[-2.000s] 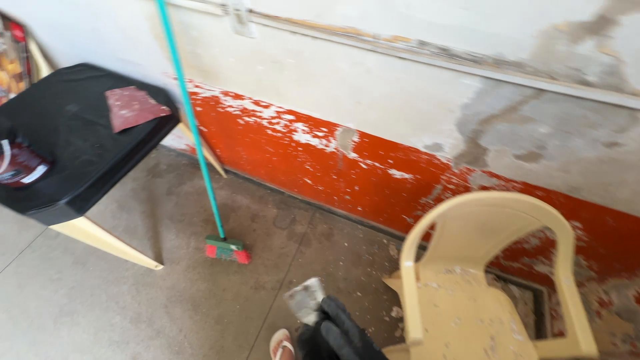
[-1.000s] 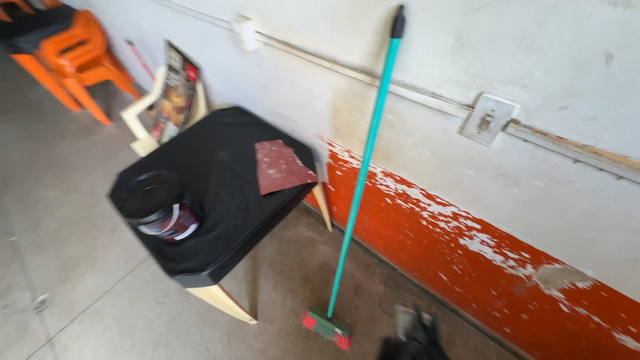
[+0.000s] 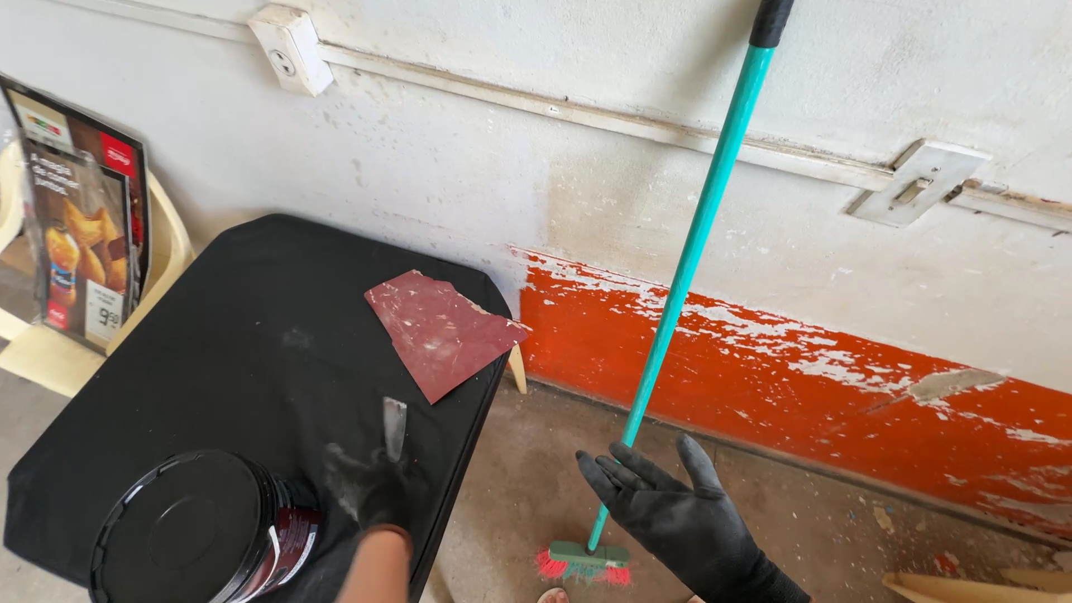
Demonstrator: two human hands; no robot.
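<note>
Both hands wear black gloves. My left hand [image 3: 368, 486] is over the black-covered table [image 3: 251, 335], its fingers around a putty knife [image 3: 395, 427] whose metal blade points away from me. A torn sheet of red sandpaper [image 3: 444, 331] lies near the table's right edge, beyond the blade. Left of that hand stands a black lidded bucket [image 3: 184, 528]. My right hand [image 3: 678, 511] is palm up with spread fingers, holding nothing, in front of a push broom's teal handle [image 3: 703, 201]. The broom's green and red head [image 3: 589, 557] rests on the floor.
A wall with peeling orange paint [image 3: 670, 352] runs along the right. An outlet box [image 3: 291, 50] and a switch box [image 3: 917, 184] are joined by a conduit. A cream plastic chair [image 3: 167, 243] holds posters at the left. Part of another cream item [image 3: 946, 586] shows at lower right.
The view has swung left and closer to the table. My left hand now shows over the table with the putty knife, and my open right hand has come into view beside the broom.
</note>
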